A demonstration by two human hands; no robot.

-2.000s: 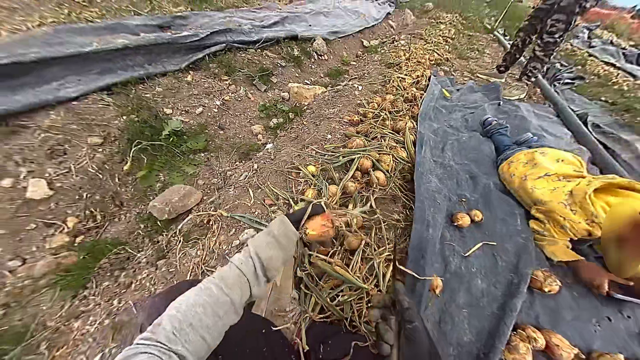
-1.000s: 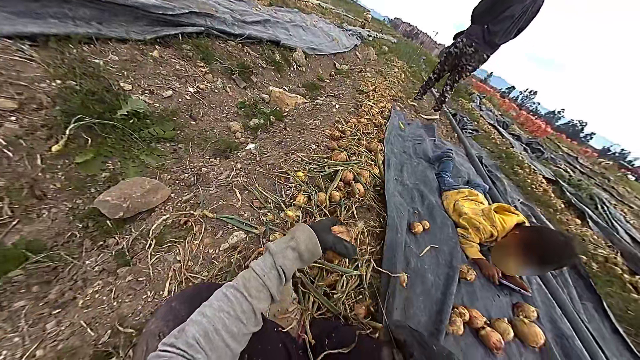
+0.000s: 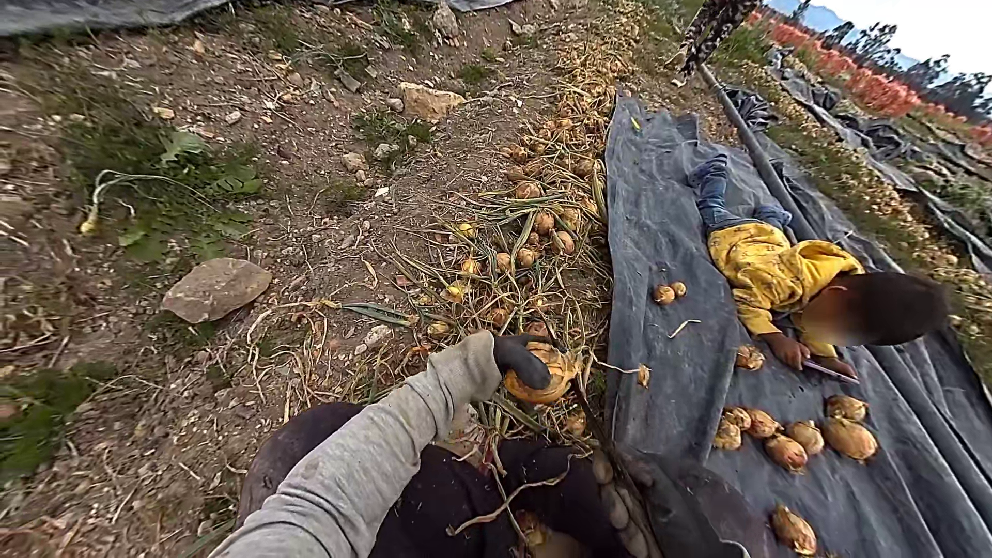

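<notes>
My left hand (image 3: 531, 363), in a dark glove under a grey sleeve, holds a large golden onion (image 3: 542, 380) with dry papery skin above my lap. Low in the view, my right hand (image 3: 616, 492) has its gloved fingers curled around a long thin dark tool (image 3: 601, 426), whose kind is unclear and whose upper end rises beside the held onion. Onions with dry tops (image 3: 542, 225) lie in a row on the soil ahead. Several loose onions (image 3: 787, 449) rest on the dark ground sheet (image 3: 666, 364) at the right.
A person in a yellow top (image 3: 775, 267) lies on the sheet, holding a thin flat object. Another person's patterned trouser legs (image 3: 709, 35) show farther back. A long dark roll or pipe (image 3: 763, 167) runs along the sheet. Stones (image 3: 217, 289) and weeds lie at left.
The onion stays in my left hand, its bulb now more fully in view beyond the fingers. The view has swung about.
</notes>
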